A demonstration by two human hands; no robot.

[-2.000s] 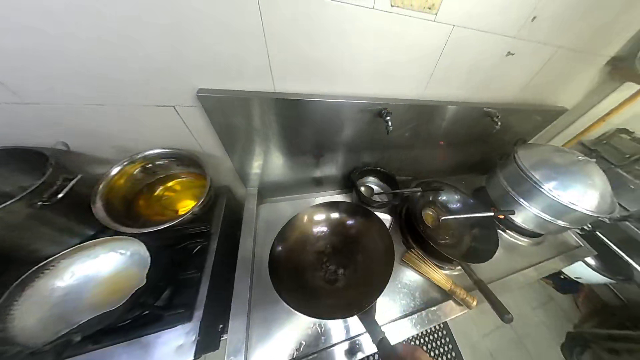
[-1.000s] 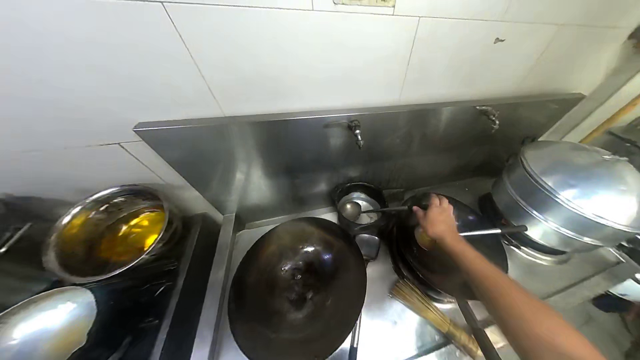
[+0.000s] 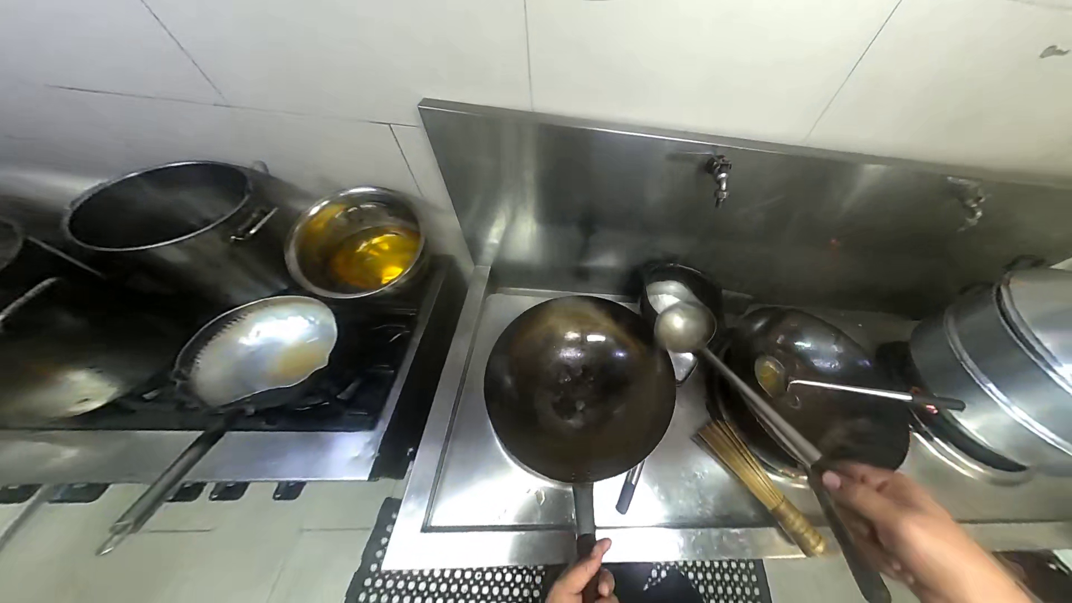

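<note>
At the bottom centre my left hand (image 3: 581, 578) grips the handle of a dark wok (image 3: 579, 389), which rests on the steel range with its inside facing up. My right hand (image 3: 892, 511) is closed on the dark handle of a long metal ladle (image 3: 685, 327). The ladle's bowl hangs over a small dark pot (image 3: 680, 280), to the right of the wok's upper rim. Under the ladle's shaft stands a second wok (image 3: 816, 368), with a small long-handled ladle (image 3: 770, 376) lying across it. A bamboo wok brush (image 3: 760, 490) lies between the woks.
To the left, a steel bowl of yellow oil (image 3: 356, 243), a tall stockpot (image 3: 159, 209) and a shiny wok (image 3: 264, 347) stand on a black stove. A stacked metal steamer (image 3: 988, 377) is at the right. Taps (image 3: 718, 177) project from the steel backsplash.
My right hand, which one second ago reached over the right-hand wok, now holds the long ladle nearer the front edge. My left hand is now plainly in view on the wok's handle. The view has shifted left.
</note>
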